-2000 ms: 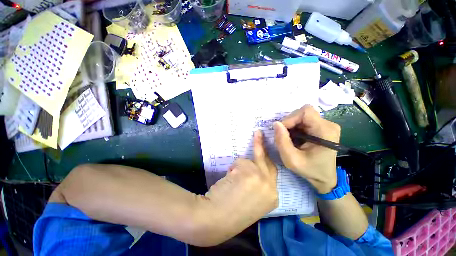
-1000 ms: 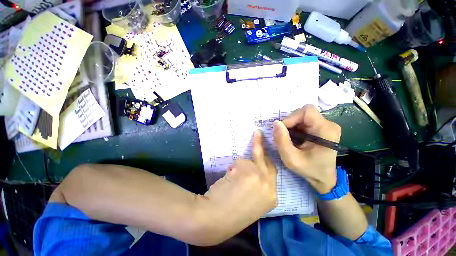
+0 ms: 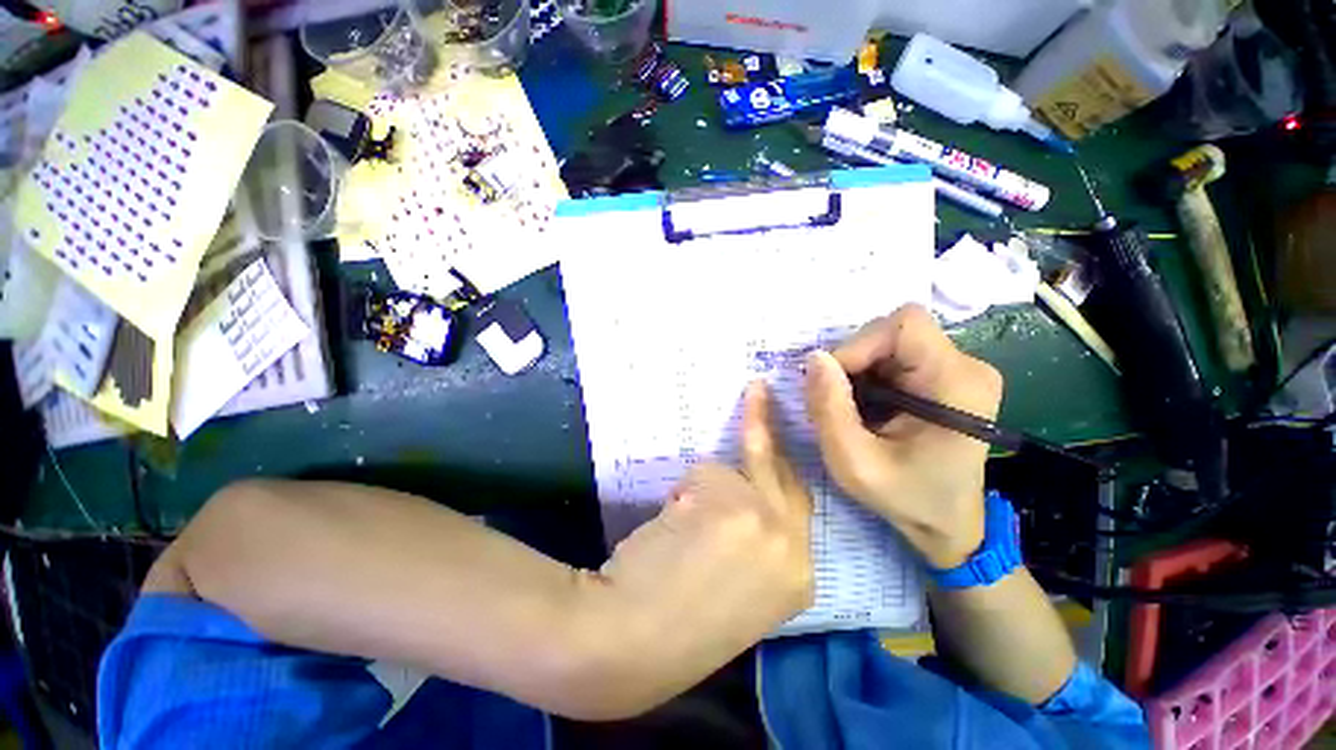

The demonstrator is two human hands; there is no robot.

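A clipboard with a white printed record sheet [image 3: 674, 308] lies on the bench in front of me, its blue top edge and dark metal clip at the far end. My right hand [image 3: 908, 432] grips a slim dark pen [image 3: 945, 415], its writing end over the middle of the sheet and hidden by my fingers. A blue band is on my right wrist. My left hand [image 3: 725, 535] rests on the sheet with the index finger extended, pointing at the rows beside the pen. The other left fingers are curled and I see nothing in them.
An opened small electronic module [image 3: 413, 327] and a dark-and-white housing part [image 3: 510, 339] lie left of the clipboard. Dotted yellow sheets [image 3: 139, 183] are at left. Right are a paint marker [image 3: 938, 158], white tissue [image 3: 979, 279], a black-handled tool [image 3: 1158, 330], a hammer [image 3: 1213, 264] and a pink tray [image 3: 1260, 689].
My right hand and the pen have shifted very slightly. My left hand and the clipboard look unchanged.
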